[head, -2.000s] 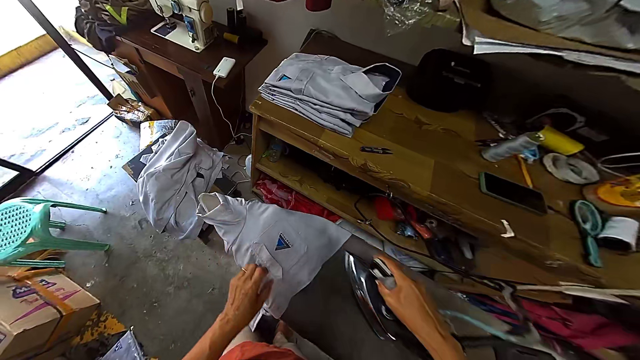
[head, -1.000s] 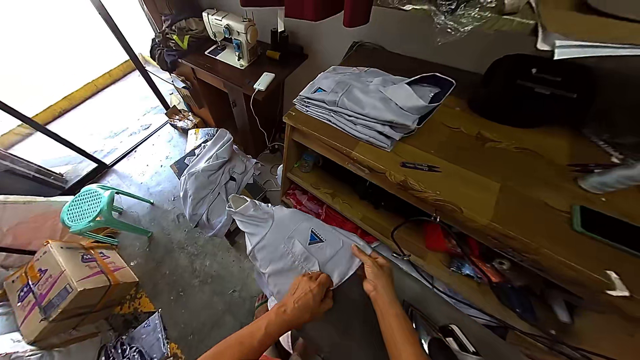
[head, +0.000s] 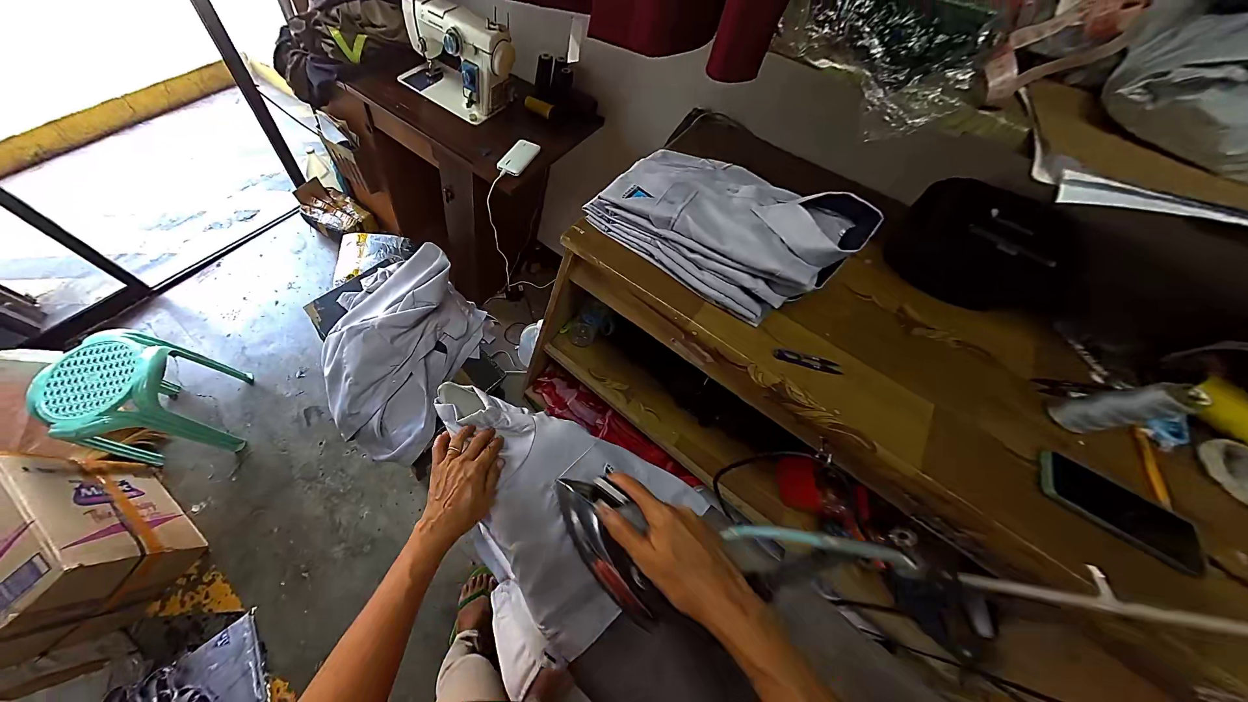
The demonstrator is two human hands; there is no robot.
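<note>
A light grey shirt [head: 546,507] lies spread in front of me, its collar at the far end. My left hand [head: 466,478] rests flat on the cloth beside the collar, fingers slightly apart. My right hand [head: 673,546] is closed around the handle of a clothes iron [head: 604,556], which is on the shirt; its cord trails off to the right. Another grey garment [head: 390,351] is heaped just beyond the collar. A stack of folded grey shirts [head: 721,224] sits on the wooden cabinet [head: 877,400], with thread snips [head: 807,361] near it.
A green plastic stool [head: 97,390] and a taped cardboard box [head: 88,546] stand at left. A sewing machine [head: 463,54] sits on a dark table with a white power bank [head: 518,157]. A phone [head: 1121,512] and thread cone [head: 1121,408] lie on the cabinet at right.
My right hand held the iron two seconds ago, was on the cloth without it one second ago, and now grips it on the shirt. My left hand has moved up toward the collar.
</note>
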